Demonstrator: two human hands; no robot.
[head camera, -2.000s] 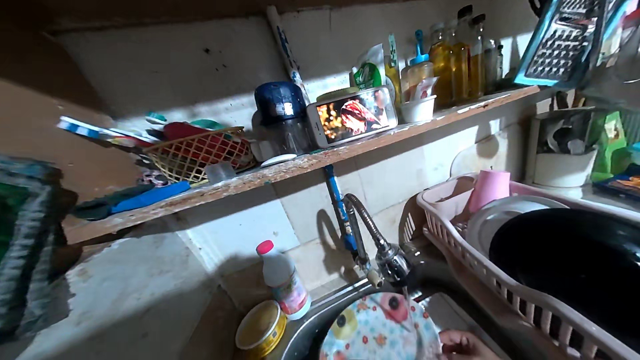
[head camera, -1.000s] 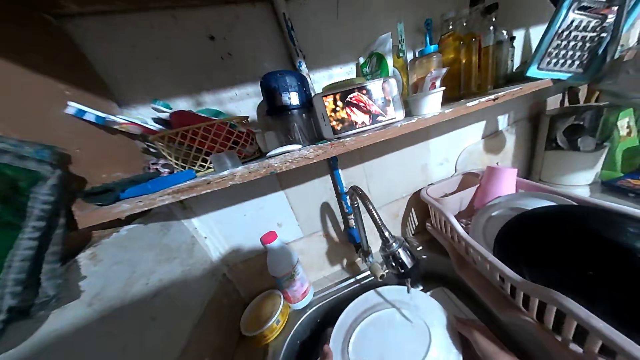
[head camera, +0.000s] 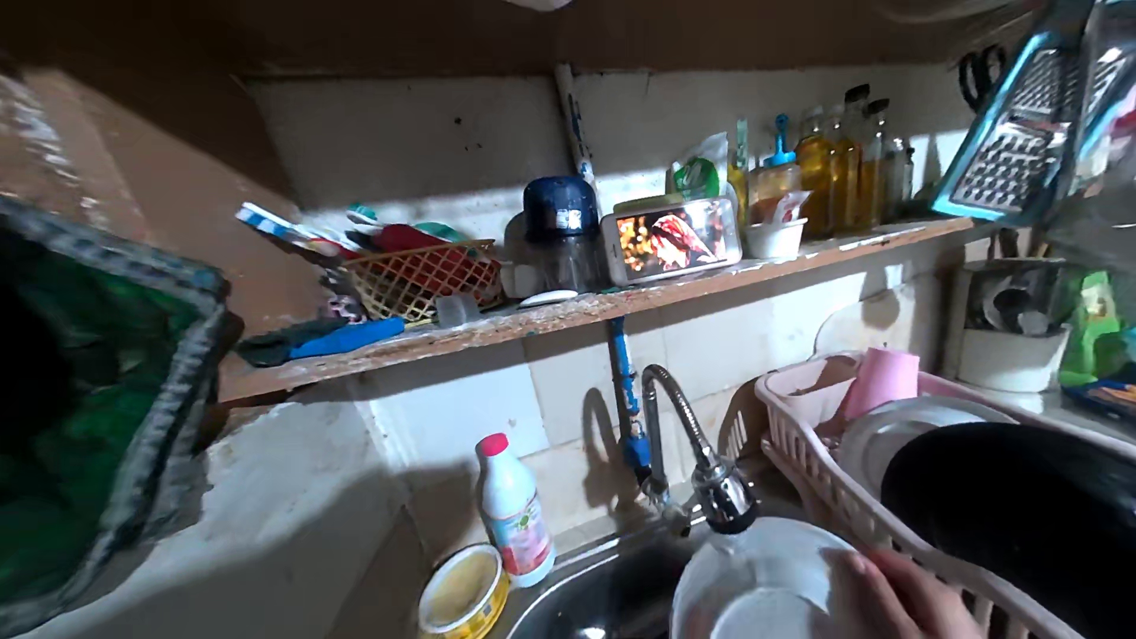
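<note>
At the bottom right my right hand (head camera: 914, 596) grips the rim of a white plate (head camera: 768, 577), fingers over its near side. The plate is tilted over the metal sink (head camera: 612, 596), just under the spray head of a flexible faucet (head camera: 723, 497). What looks like water runs from the spray head onto the plate. My left hand is out of sight. Left of the sink stand a white bottle with a red cap (head camera: 517, 519) and a yellow-rimmed round tub (head camera: 464, 590).
A pink dish rack (head camera: 852, 484) at the right holds a pink cup (head camera: 881, 382), plates and a black pan (head camera: 1012, 515). Above, a wooden shelf (head camera: 621, 302) carries a basket (head camera: 426, 280), a phone (head camera: 674, 240), jars and oil bottles. A grater (head camera: 1021, 146) hangs at upper right.
The plate first showed its floral face, then its plain white underside. It is now tilted close beneath the spray head. A bit of my left hand at its left edge has gone from view.
</note>
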